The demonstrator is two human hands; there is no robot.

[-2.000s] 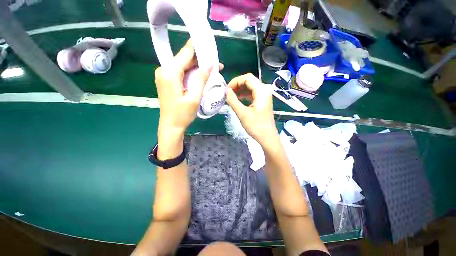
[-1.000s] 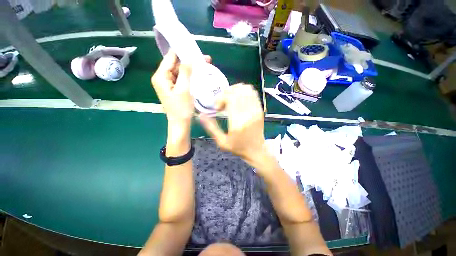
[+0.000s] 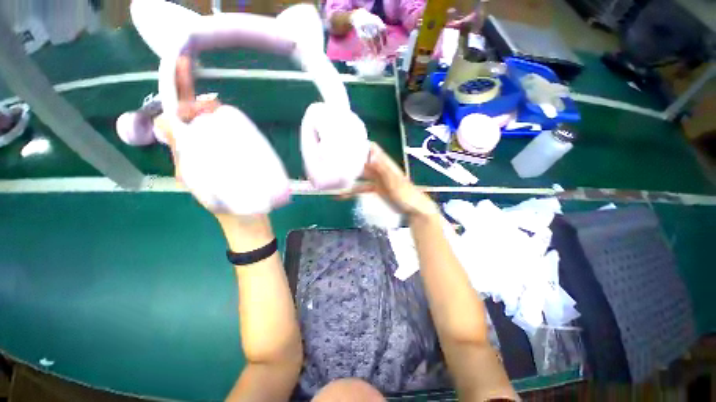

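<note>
White and pink cat-ear headphones [image 3: 235, 35] are held up above the bench, headband at the top and both ear cups hanging down, somewhat blurred by motion. My left hand [image 3: 188, 145] holds them from behind the left ear cup [image 3: 231, 161], which hides most of its fingers. My right hand [image 3: 385, 180] is at the outer side of the right ear cup [image 3: 334, 145], fingertips at its edge. The grey mat in clear plastic [image 3: 345, 306] lies on the bench below.
White crumpled cloths [image 3: 506, 251] and dotted grey foam sheets [image 3: 636, 275] lie at right. Behind them are a translucent bottle [image 3: 542, 151], scissors [image 3: 443, 165] and a blue tray [image 3: 502, 102]. A person's hand [image 3: 367, 27] shows opposite. More headphones [image 3: 135, 128] lie at left.
The headphones have turned from a side-on view to a spread view with both cups showing. My left hand has moved left. A person's hand has appeared opposite.
</note>
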